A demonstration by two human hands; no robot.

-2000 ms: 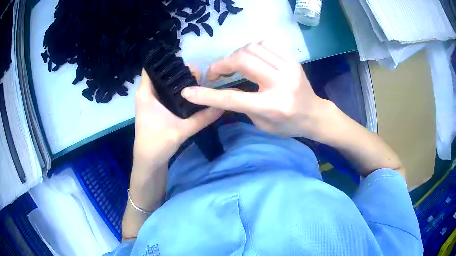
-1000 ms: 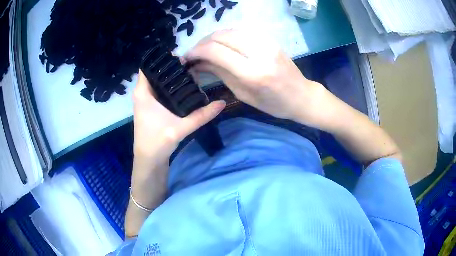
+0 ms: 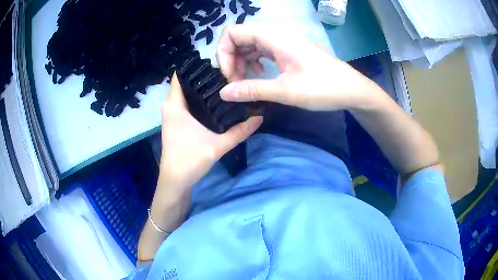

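My left hand (image 3: 191, 139) is closed around a bundle of black profile strips (image 3: 210, 90), held above my lap at the bench's front edge. The strip ends face up as a row of ridges. My right hand (image 3: 289, 74) is at the bundle's right side, its thumb tip at the strip ends and its fingers curled. I cannot tell whether a small piece is between its fingers. Tiny black crescent end caps (image 3: 117, 49) lie heaped on the white work board (image 3: 76, 136), behind the bundle, with some loose ones to the right.
A small white bottle (image 3: 333, 11) stands on the green bench at the back right. White lined sheets (image 3: 448, 19) and a tan cardboard sheet (image 3: 442, 109) are at the right. White liner sheets (image 3: 79, 235) lie by a blue crate (image 3: 117, 205) at lower left. A dark strip lies far left.
Both hands and the bundle have shifted slightly right since a second ago. My right thumb has come onto the strip ends, and the right fingers have lifted from the bundle's upper edge.
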